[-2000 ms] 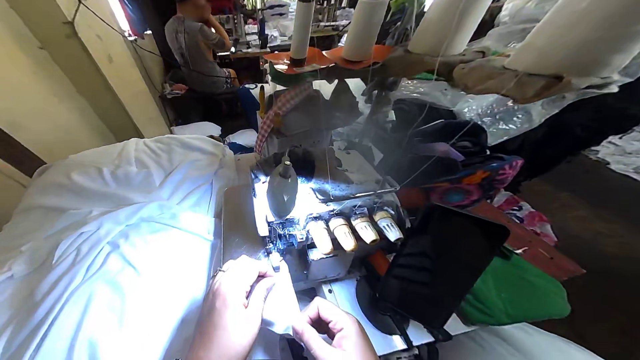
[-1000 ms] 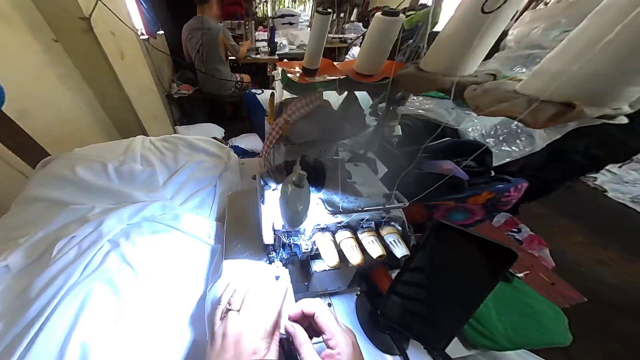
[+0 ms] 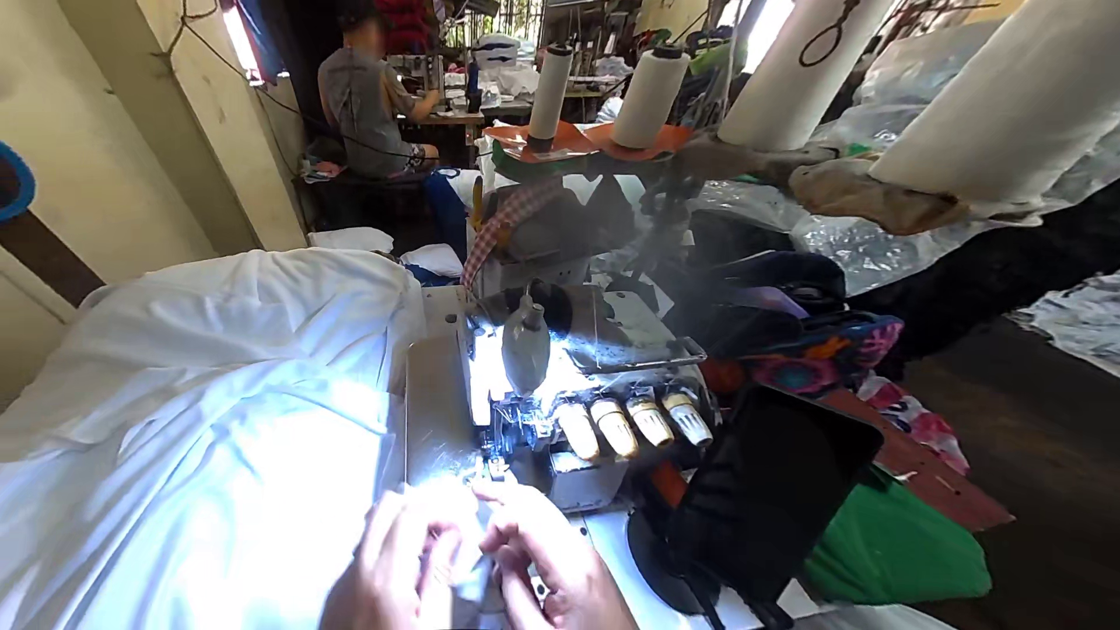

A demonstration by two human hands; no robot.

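My left hand [image 3: 398,560] and my right hand [image 3: 551,551] are close together at the front of an overlock sewing machine [image 3: 586,481]. Between their fingers is a piece of white fabric [image 3: 442,499], washed out by the bright lamp; the left fingers pinch it. The right thumb and fingertips are at its right side, and whether they grip it is hard to tell. Just beyond the fingertips is the needle and presser-foot area [image 3: 503,442], glaring with light. A row of several tension knobs [image 3: 612,429] is right of it.
A heap of white fabric [image 3: 219,420] lies at the left. A black tablet-like device [image 3: 770,490] on a stand and a green cloth [image 3: 901,542] are at the right. Large thread cones [image 3: 647,96] stand behind the machine. A person [image 3: 367,96] sits at a far table.
Two seconds ago both hands held a narrow white piece below the needle area. The left hand then lay flatter over it; now its fingers are bent, and the right hand has come up closer to the needle area.
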